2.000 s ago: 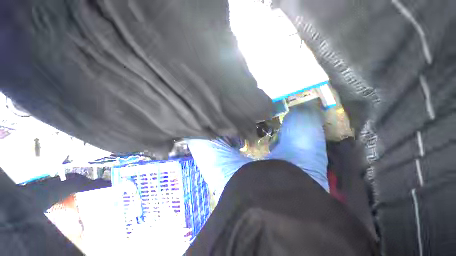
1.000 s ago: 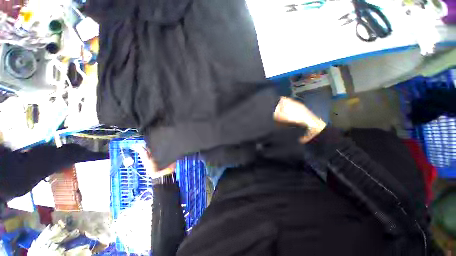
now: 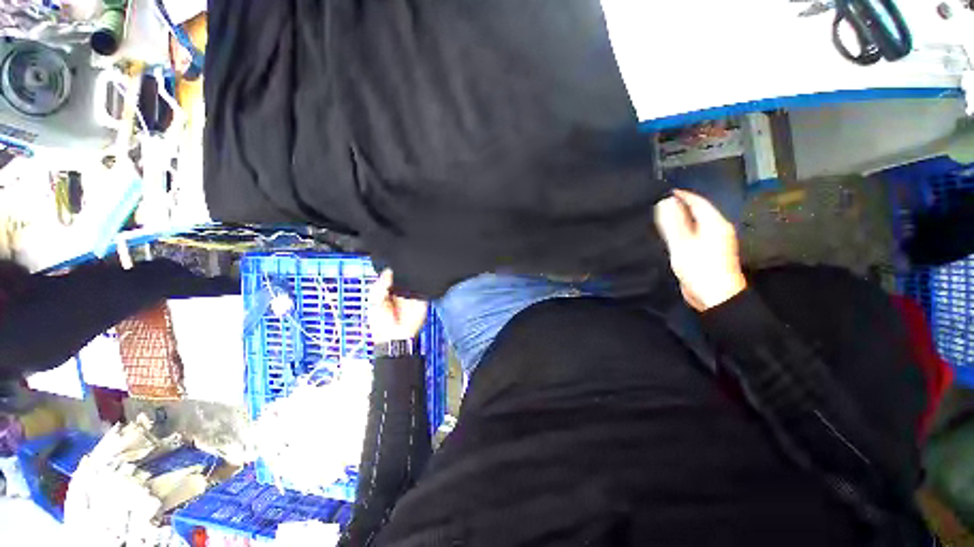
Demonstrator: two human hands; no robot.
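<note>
The black garment (image 3: 459,128) lies spread over the white table (image 3: 710,53), and its near edge hangs over my lap. My left hand (image 3: 395,315) holds the lower left corner of the garment at the table's near side. My right hand (image 3: 700,246) pinches its right edge between thumb and fingers. The cloth between my hands is stretched fairly flat, with soft folds at the left. Some of my fingers are hidden by the cloth.
Black-handled shears (image 3: 870,30) lie on the table at upper right. A sewing machine (image 3: 37,77) stands at upper left. A blue crate (image 3: 310,321) with white material is beside my left arm. Another person's dark sleeve (image 3: 107,310) reaches in from the left. Another blue crate (image 3: 945,310) is at right.
The garment now lies lower and flatter, no longer lifted close to the camera. Compared with one second ago, both hands show farther right and spread its near edge.
</note>
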